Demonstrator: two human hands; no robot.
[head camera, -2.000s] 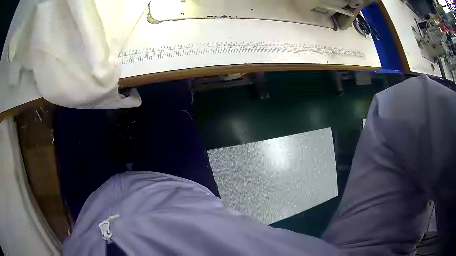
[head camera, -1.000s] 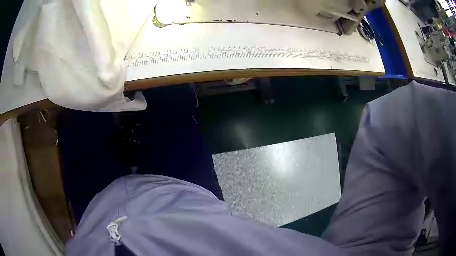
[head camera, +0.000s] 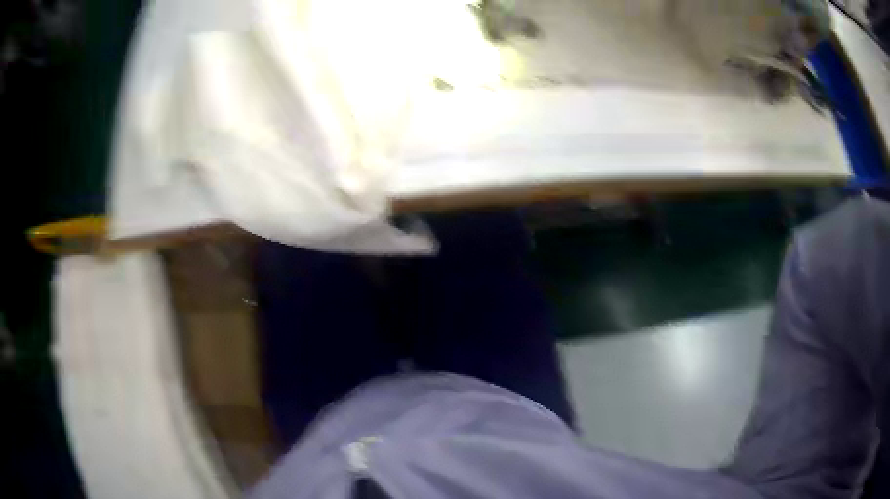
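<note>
No hand is visible; the view is blurred. Loose white fabric (head camera: 263, 146) lies bunched on the left of the sewing table, and its lower tip hangs over the brown front edge of the table (head camera: 625, 188). A stack of white panels (head camera: 117, 380) lies at the lower left. The lavender jacket (head camera: 468, 439) fills the bottom, and a lavender sleeve (head camera: 829, 331) shows at the right; its hand cannot be made out.
Brown cardboard (head camera: 220, 361) shows beside the stack. A yellow handle (head camera: 68, 234) is at the far left. A blue bin (head camera: 847, 107) is at the upper right. A pale rectangle (head camera: 673, 390) lies on the dark green floor. Bright light washes out the table top.
The view has swung left, so everything sits further right. The yellow handle and more of the panel stack now show. The picture is more blurred. The loose fabric stays on the table.
</note>
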